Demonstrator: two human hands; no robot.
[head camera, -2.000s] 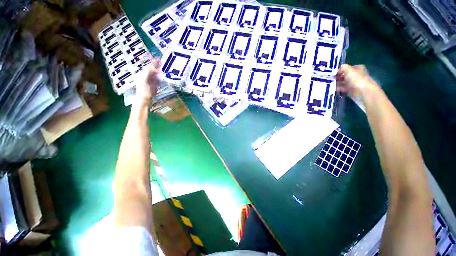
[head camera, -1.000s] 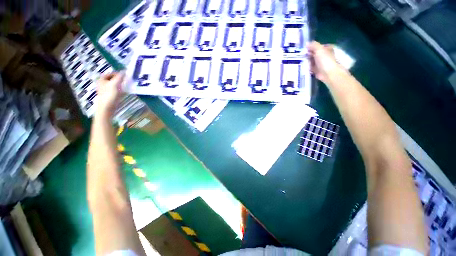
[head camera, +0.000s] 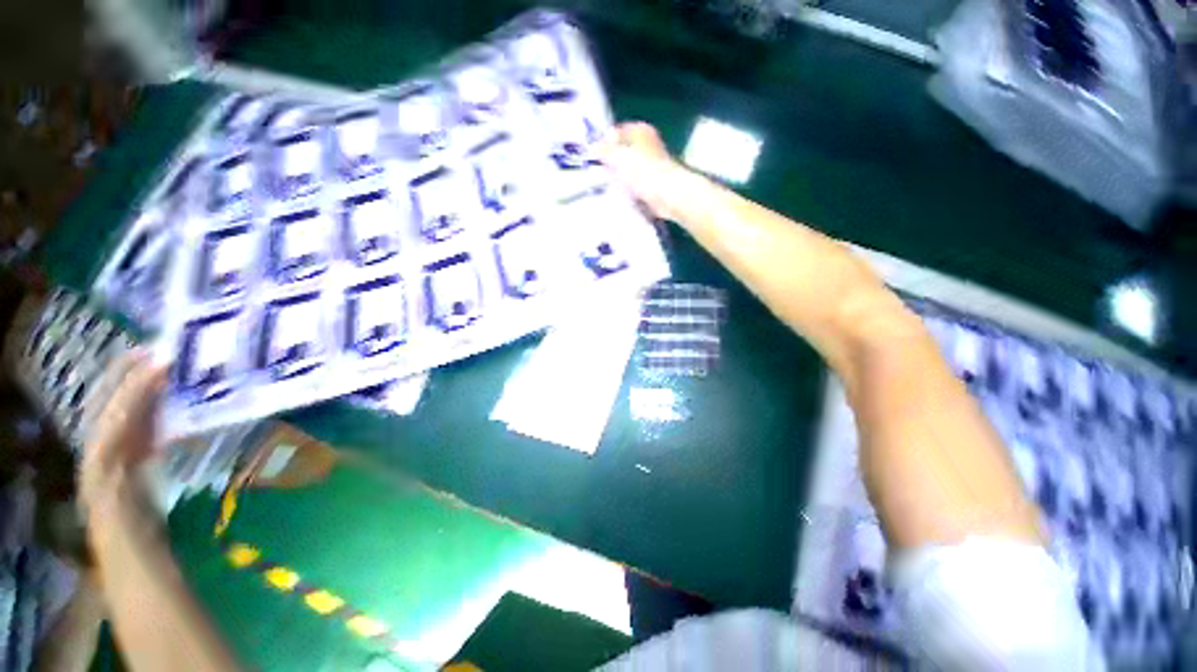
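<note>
A blister tray (head camera: 433, 256) filled with flat electronic parts is held up over the bench, blurred, its right end raised and bent. My left hand (head camera: 125, 407) grips its lower left corner. My right hand (head camera: 643, 160) grips its right edge. Another filled tray (head camera: 138, 269) lies partly hidden beneath it at the left. A white strip (head camera: 571, 381) lies on the bench just below the held tray, its top end covered by it. A dark grid sheet (head camera: 681, 328) lies right beside the strip.
Trays of parts (head camera: 1050, 446) lie at the right behind my forearm. A bagged tray stack (head camera: 1063, 92) is at the upper right. Another filled tray (head camera: 66, 348) shows at the far left. Green floor with yellow-black tape (head camera: 322, 601) lies below the bench edge.
The view has turned and shifted right. The held tray now tilts, with its right end higher and bent; both hands still hold it. More of the right-hand trays shows.
</note>
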